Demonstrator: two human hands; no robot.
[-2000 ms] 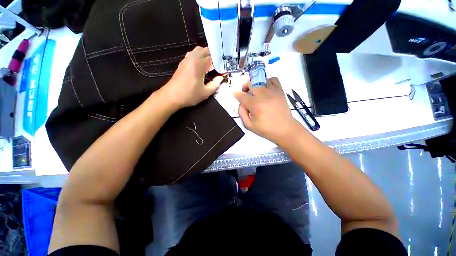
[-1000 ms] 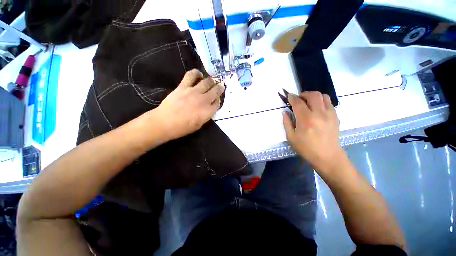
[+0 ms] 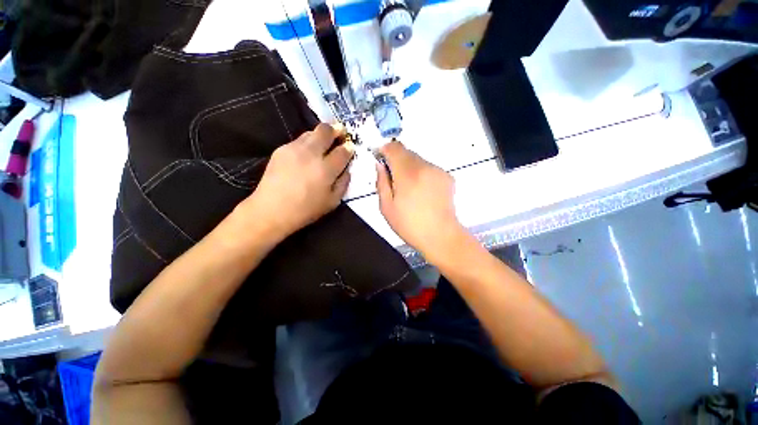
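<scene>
The dark brown trousers [image 3: 241, 124] with pale topstitching lie on the white table and hang over its front edge toward the lap. My left hand [image 3: 306, 176] grips their edge just left of the presser foot [image 3: 356, 116]. A small gold-coloured spot shows by its fingertips. My right hand [image 3: 417, 199] is closed around the thread snips [image 3: 379, 156], mostly hidden in the fist, with the tip pointing at the cloth edge near the needle. A loose pale thread [image 3: 341, 285] lies on the cloth.
A smartphone [image 3: 511, 116] lies on the machine bed at right. More brown garments [image 3: 91, 41] lie at back left. A magenta spool [image 3: 20, 149] and a blue-and-white strip [image 3: 55, 195] are at left. A blue crate [image 3: 76, 386] stands below the table.
My right hand let go near the needle, took the snips from beside the phone and brought them back to the cloth edge. My left hand stayed on the cloth.
</scene>
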